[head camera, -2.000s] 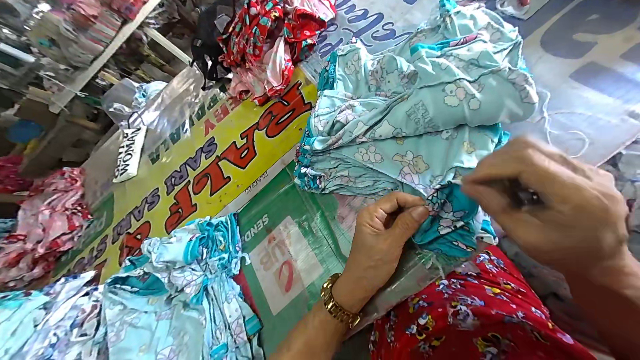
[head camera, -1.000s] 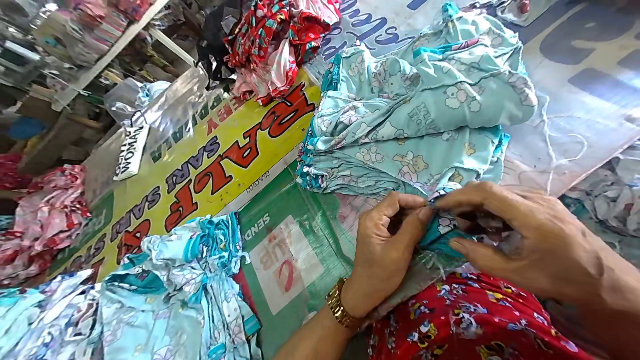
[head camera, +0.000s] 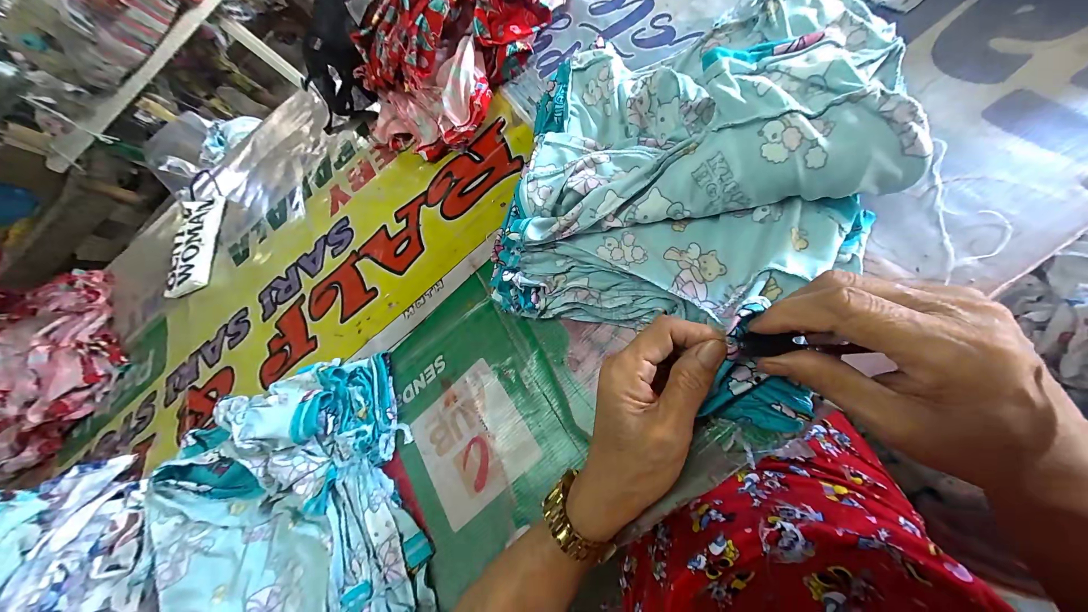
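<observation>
A stack of mint-green printed garments with teal trim lies at the upper middle. At its near edge my left hand, a gold-coloured watch on its wrist, pinches a bit of the trim between thumb and index finger. My right hand faces it from the right, its thumb and fingers around a small dark tool, perhaps thread snips, whose tip is at the trim beside the left fingertips. Red printed cloth covers the lap below the hands.
Light-blue garments are heaped at the lower left, red ones at the top and pink-red ones at the far left. Printed plastic sheets cover the work surface. White thread lies right of the stack.
My right hand was raised and blurred two seconds ago; it has come in to the trim at my left fingertips. The left hand stays at the same edge. The garment piles have not moved.
</observation>
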